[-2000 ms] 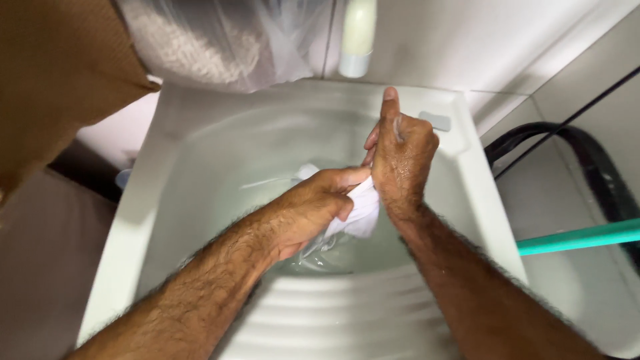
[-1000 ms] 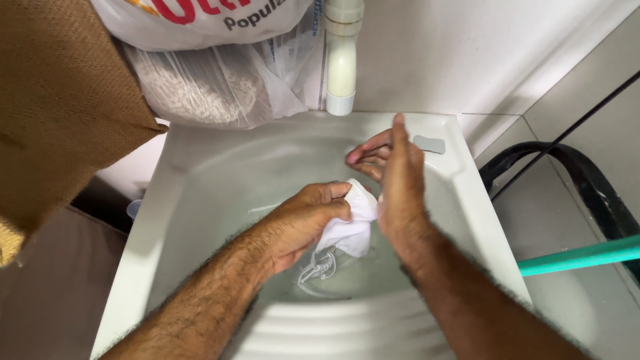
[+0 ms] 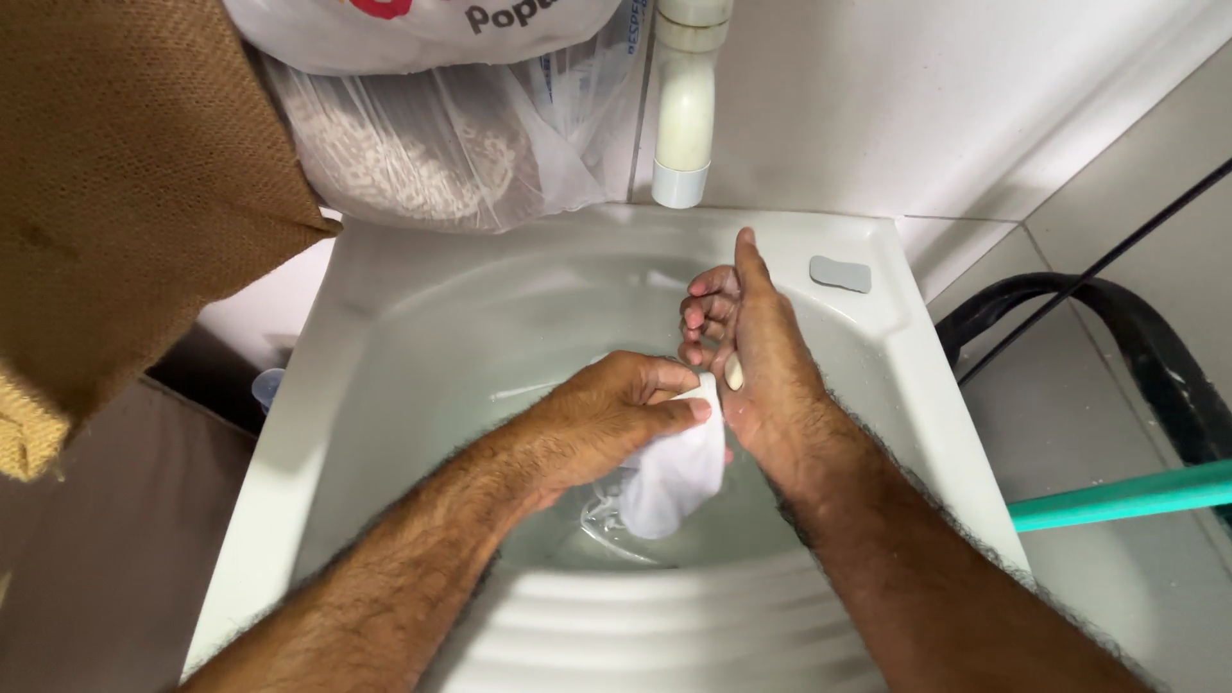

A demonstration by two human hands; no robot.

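Note:
Over a white laundry sink (image 3: 260, 520) holding water, my left hand (image 3: 626, 409) pinches a wet white cloth (image 3: 674, 481) by its upper edge. The cloth hangs down to the water, where thin white cords or straps (image 3: 606, 529) trail beside it. My right hand (image 3: 760, 346) is just to the right of the cloth, thumb pointing up and fingers curled loosely. A small cream-coloured piece (image 3: 734, 372), possibly soap, rests against its palm. Whether the fingers touch the cloth's edge is hard to tell.
A white pipe spout (image 3: 681, 144) hangs above the sink's back edge. Plastic bags (image 3: 433, 144) and brown burlap (image 3: 144, 144) hang at upper left. A grey flat piece (image 3: 840, 274) lies on the back right rim. Right of the sink are a teal pole (image 3: 1126, 496) and a black curved tube (image 3: 1126, 308).
Two seconds ago my hands were together at the cloth; since then my right hand has turned and its fingers have loosened. My left hand still holds the cloth. The view has shifted somewhat.

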